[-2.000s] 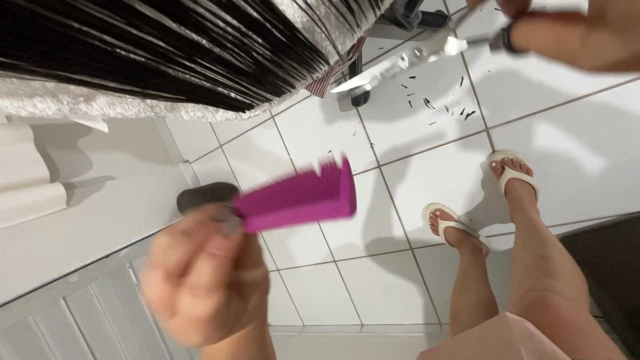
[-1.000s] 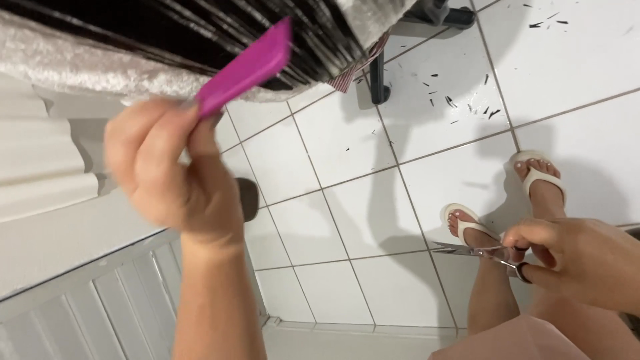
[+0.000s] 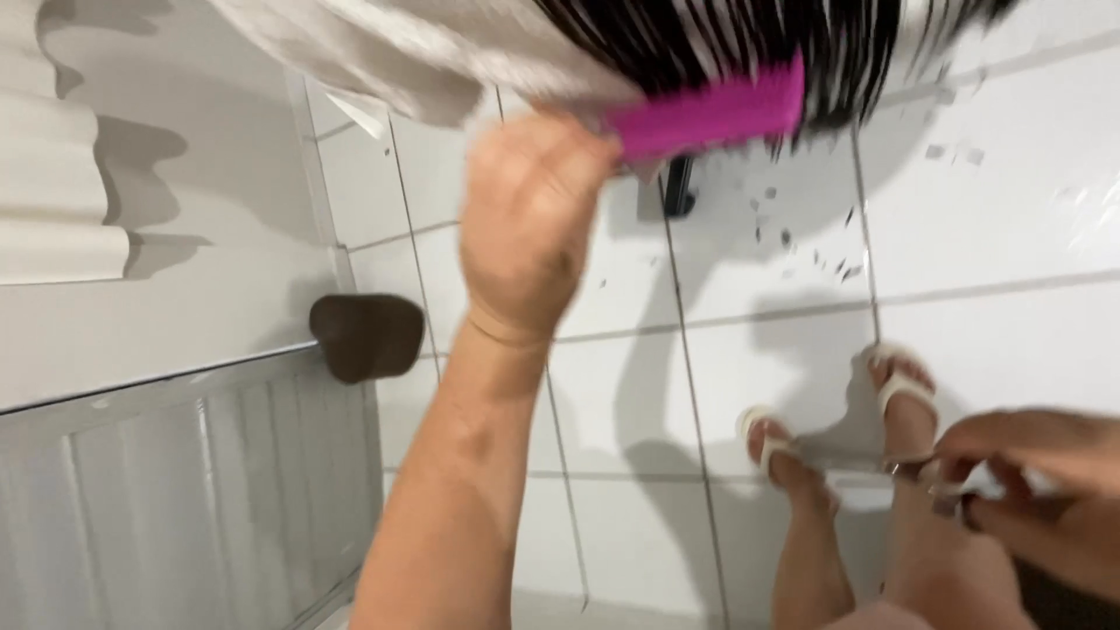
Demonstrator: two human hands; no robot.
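A magenta plastic comb (image 3: 709, 114) lies against the lower ends of long, dark, wet hair (image 3: 665, 39) at the top of the head view. My left hand (image 3: 534, 206) grips the comb by its left end and is blurred. At the lower right, my right hand (image 3: 1032, 477) has its fingers through the handles of metal hair scissors (image 3: 910, 468), whose blades point left and are blurred. The hair hangs over a whitish fluffy towel (image 3: 490, 52). Whether the comb's teeth sit within the strands cannot be told.
Dark hair clippings (image 3: 840, 267) lie on the white tiled floor (image 3: 612, 394). A black chair leg (image 3: 679, 185) shows below the hair. A brown rounded object (image 3: 367, 337) stands by the grey panelled surface (image 3: 219, 490). Two sandalled feet (image 3: 906, 385) are below; a pale curtain (image 3: 52, 175) hangs left.
Two seconds ago the comb was below the hair; now it is at the hair's ends. My right hand with the scissors has come down from the upper right. The view has shifted.
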